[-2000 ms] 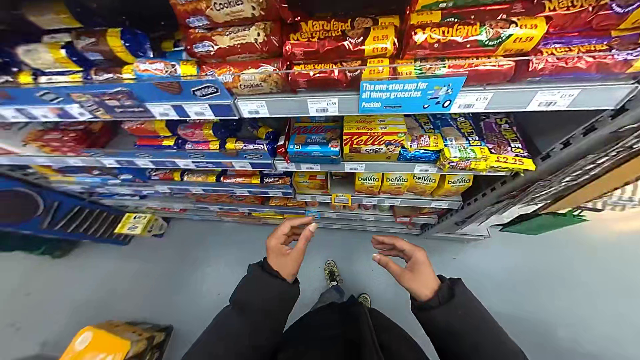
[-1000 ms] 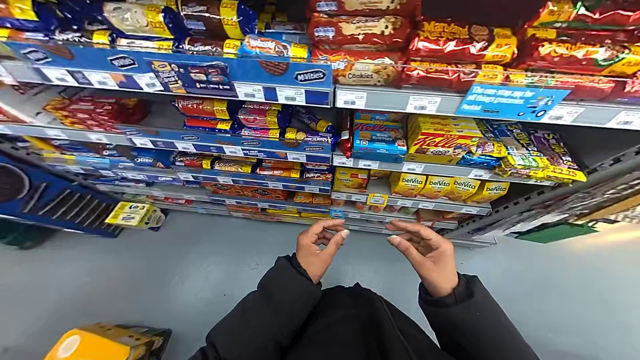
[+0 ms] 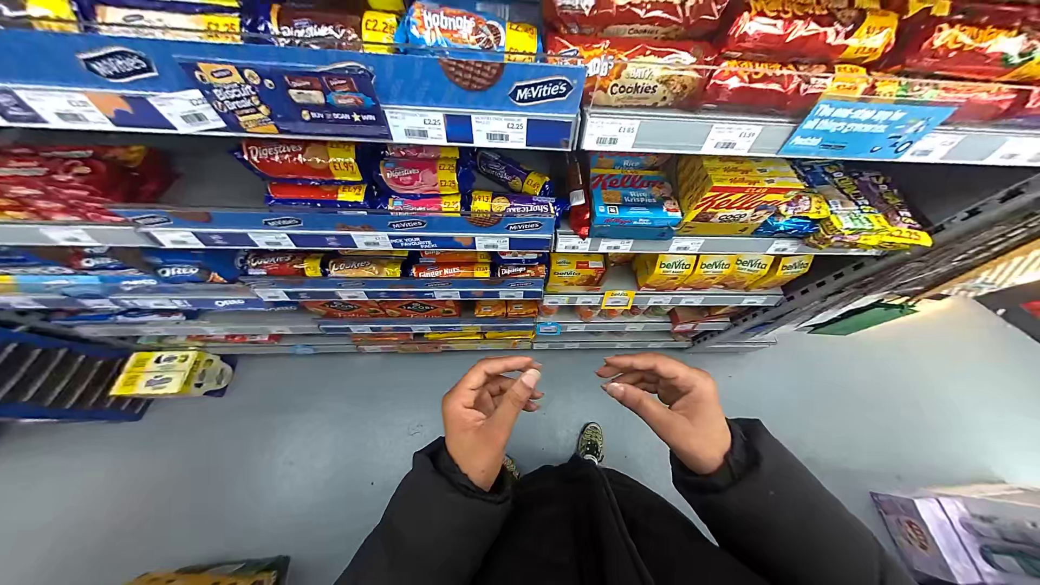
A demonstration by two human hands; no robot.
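My left hand [image 3: 486, 416] hovers over the grey floor, fingers curled and thumb apart from them, holding nothing. Facing it across a gap is my right hand [image 3: 673, 406], also without anything in it, its fingers bent and apart. Neither touches the shelving beyond. On the shelves stand yellow belVita boxes [image 3: 715, 270], a blue Rice Krispies box [image 3: 634, 199], a yellow Kellogg's box [image 3: 735, 195], McVitie's Digestives packs [image 3: 305, 160] and red cookie packs [image 3: 650, 77]. A blue Hobnobs pack [image 3: 463, 28] lies on the top visible shelf.
A blue display rack [image 3: 73, 378] with a yellow carton [image 3: 166, 374] juts out at the left. Another package [image 3: 219, 573] is cut off at the lower left, and a purple-and-white box [image 3: 959, 528] lies at the lower right. A metal shelf upright [image 3: 894, 272] stands at the right.
The view has shifted left along the shelves and nearer to them. Both hands remain raised and empty; the purple-and-white box has come into view at the lower right.
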